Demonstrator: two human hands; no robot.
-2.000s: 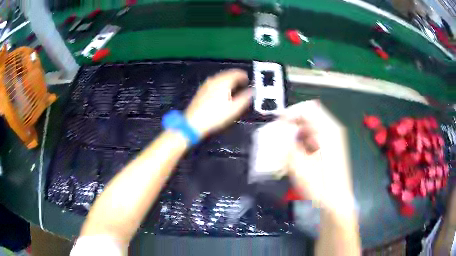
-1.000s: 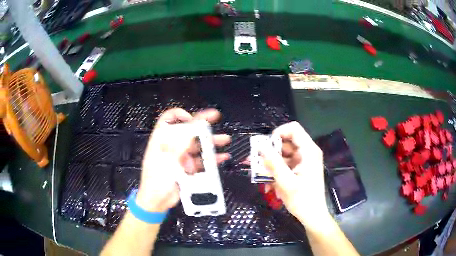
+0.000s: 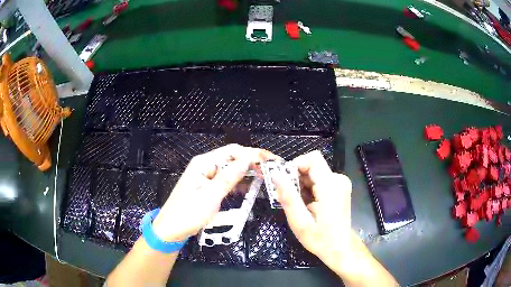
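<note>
My left hand (image 3: 204, 188), with a blue wristband, holds a white phone housing (image 3: 231, 221) that slants down toward me, its lower end with openings showing under the palm. My right hand (image 3: 319, 207) holds a small whitish circuit board (image 3: 275, 182) with dark spots between thumb and fingers. The board is close to the upper end of the housing near my left fingertips; whether they touch is hidden by the fingers. The black blister tray (image 3: 213, 101) lies under both hands, its visible pockets bare.
A glossy black slab (image 3: 386, 185) lies right of the tray. A heap of red pieces (image 3: 481, 174) is at far right. An orange fan (image 3: 31, 109) stands at left. Behind, the green belt (image 3: 185, 42) carries a pale housing (image 3: 260, 23) and red pieces.
Both hands have come together, bringing board and housing close. The housing has turned to slant the other way. Two seconds ago it lay at the tray's upper right corner. Belt items have shifted left.
</note>
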